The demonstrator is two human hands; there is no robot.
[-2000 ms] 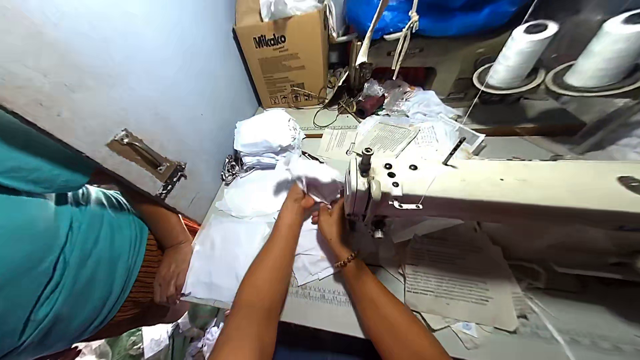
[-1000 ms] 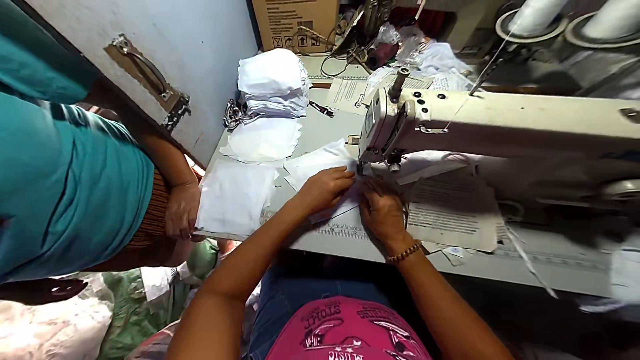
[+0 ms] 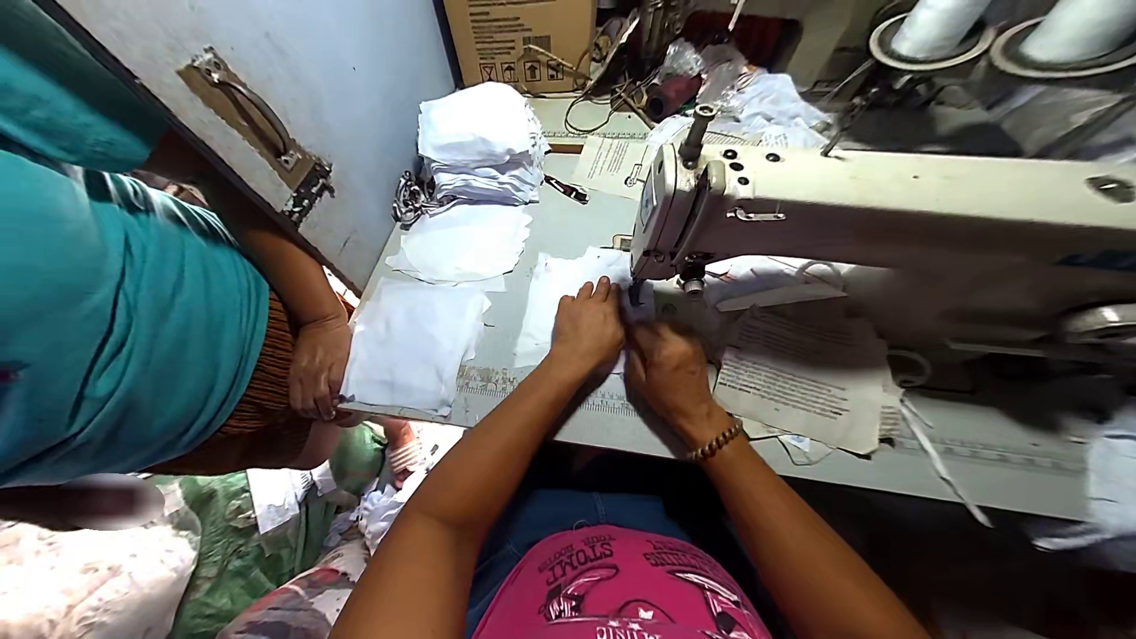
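Observation:
A white fabric piece (image 3: 564, 302) lies flat under the needle end of a sewing machine (image 3: 852, 204). My left hand (image 3: 590, 328) rests on this cloth just left of the presser foot (image 3: 635, 293), its fingertips beside it. Close in front of the foot, my right hand (image 3: 666, 368) has its fingers curled at the cloth's edge; whether they pinch it is hidden. Further left lie a flat white cloth piece (image 3: 413, 342), another small pile (image 3: 466, 241) and a taller stack of white cloth (image 3: 479, 133). A dark thread snipper (image 3: 566, 189) lies beside the stack.
Another person's hand (image 3: 319, 368) is at the table's left edge. Printed paper (image 3: 799, 382) lies under the machine arm. Thread cones (image 3: 941, 27) and a cardboard box (image 3: 524, 44) stand behind. Metal scissor-like handles (image 3: 413, 197) lie by the stack. Bagged material (image 3: 89, 568) is on the floor.
Two seconds ago both my hands held white cloth raised left of the machine head; now they are low by the presser foot, with the cloth flat. The view has tilted down.

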